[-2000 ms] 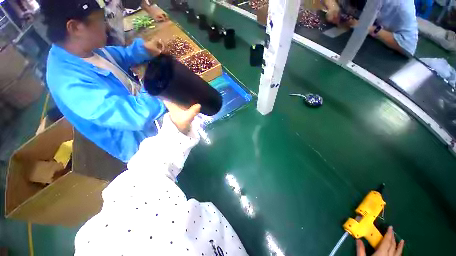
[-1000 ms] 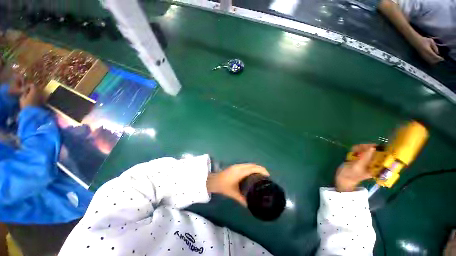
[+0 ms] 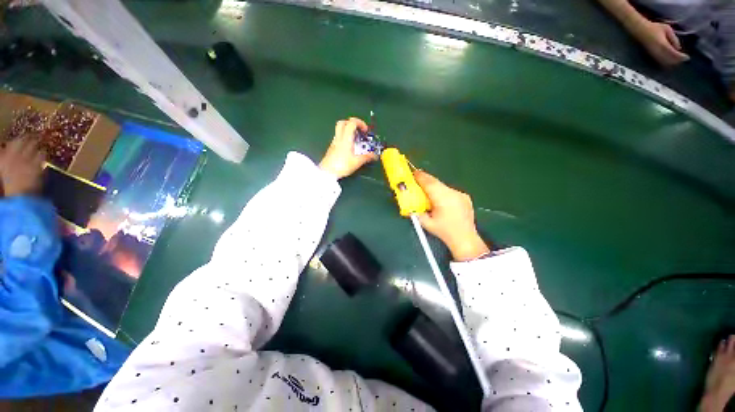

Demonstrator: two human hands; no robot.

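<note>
My left hand (image 3: 345, 151) holds the small round wired unit (image 3: 368, 144) above the green belt. My right hand (image 3: 448, 211) grips the yellow hot glue gun (image 3: 405, 183), with its nozzle at the unit's right side. A long whitish glue stick (image 3: 448, 299) trails from the gun's rear past my right sleeve. One black cylindrical housing (image 3: 350, 263) lies on the belt between my forearms. A second black housing (image 3: 427, 344) lies nearer my body, partly behind the glue stick.
Another black housing (image 3: 230, 67) is on the belt at upper left, beyond the white post (image 3: 161, 84). A worker in blue (image 3: 36, 298) sits left beside a cardboard tray (image 3: 98, 145) and glossy mat (image 3: 153, 173). A black cord (image 3: 661, 279) loops at right. Another person's hand (image 3: 662, 42) is at top right.
My left hand has let go of a black housing, which now lies on the belt, and has taken the wired unit. My right hand has brought the glue gun leftward to the unit.
</note>
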